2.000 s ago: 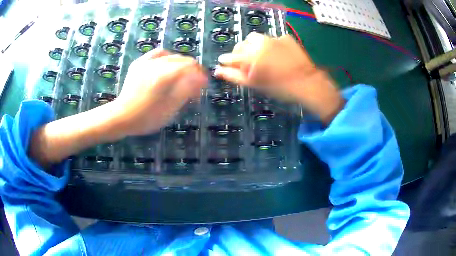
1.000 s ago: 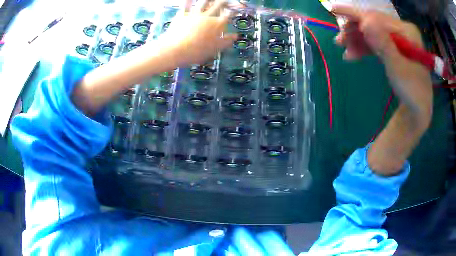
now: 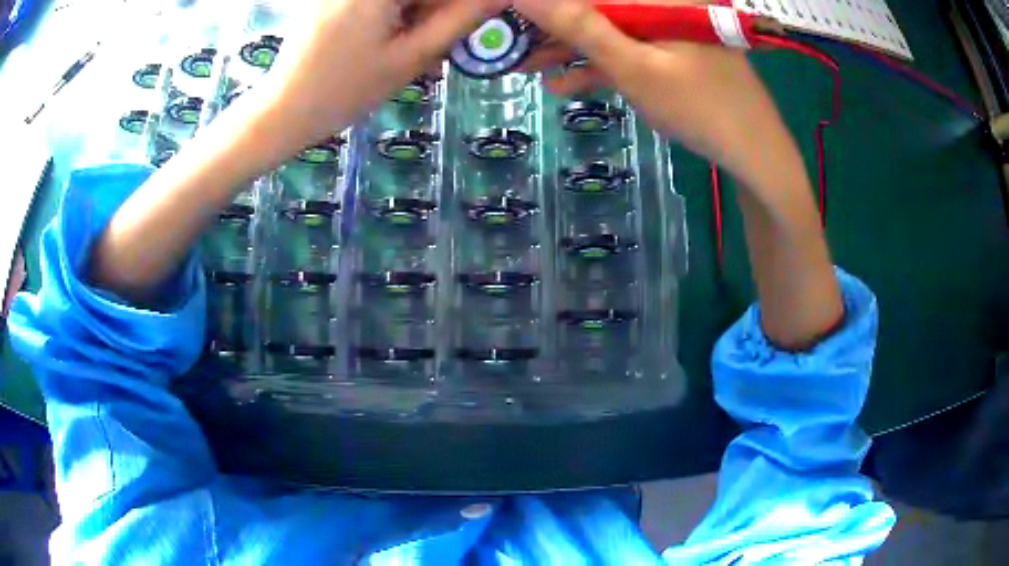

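A speaker unit (image 3: pixel 490 42) is held face-on at the top of the view, with its green centre and silvery ring showing. My left hand (image 3: pixel 409 39) is at its left side and grips it; the fingertips are cut off by the top edge. My right hand (image 3: pixel 647 66) is at its right side, holding the red test probe (image 3: pixel 664 22), whose white band points right. The probe's tip is hidden. Below lies the clear blister tray (image 3: pixel 465 404) with rows of speaker units standing in its pockets.
A red test lead (image 3: pixel 828 105) runs from the probe over the green mat (image 3: pixel 907 243). The white grid panel (image 3: pixel 846 20) lies at the top right. A thin pen-like item (image 3: pixel 61 83) lies at the far left. A white sheet edge (image 3: pixel 24 205) shows at left.
My right hand has come left with the red probe, close to my left hand. A speaker unit now shows between the hands, above the tray.
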